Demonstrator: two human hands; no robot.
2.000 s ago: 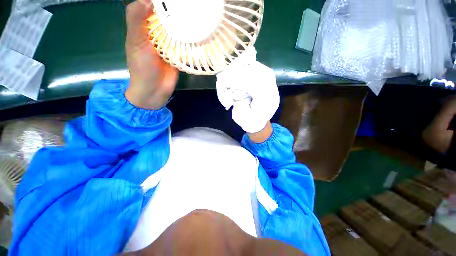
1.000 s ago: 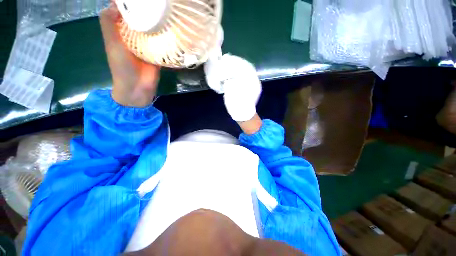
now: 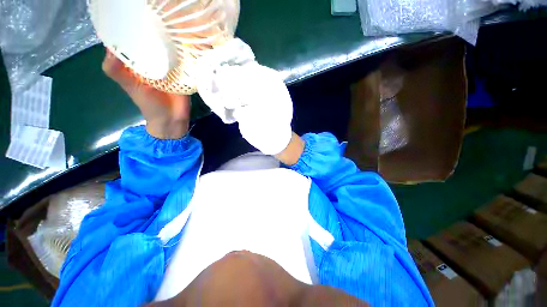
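A cream-white clip fan point(image 3: 195, 30) is held up at the top left over the green bench, cut off by the picture's top edge. Its smooth motor housing point(image 3: 135, 39) faces left and its slats face right. My bare left hand point(image 3: 153, 96) holds the fan from below; its fingers are partly hidden behind it. My right hand point(image 3: 258, 105), in a white knit glove, presses a crumpled white cloth point(image 3: 225, 72) against the slats' lower right side. Cloth and glove are hard to tell apart.
Bubble bags point(image 3: 36, 36) and label sheets point(image 3: 33, 126) lie on the bench point(image 3: 306, 30) at left. Clear sleeves point(image 3: 408, 18) and a pale block point(image 3: 343, 6) are at top right. An open carton point(image 3: 423, 120) stands below right, bagged fans point(image 3: 66, 228) lower left, closed cartons point(image 3: 480, 252) lower right.
The fan has moved left and turned, with its housing now facing left. My gloved right hand has moved left onto the slats with the cloth. The camera view has shifted and tilted.
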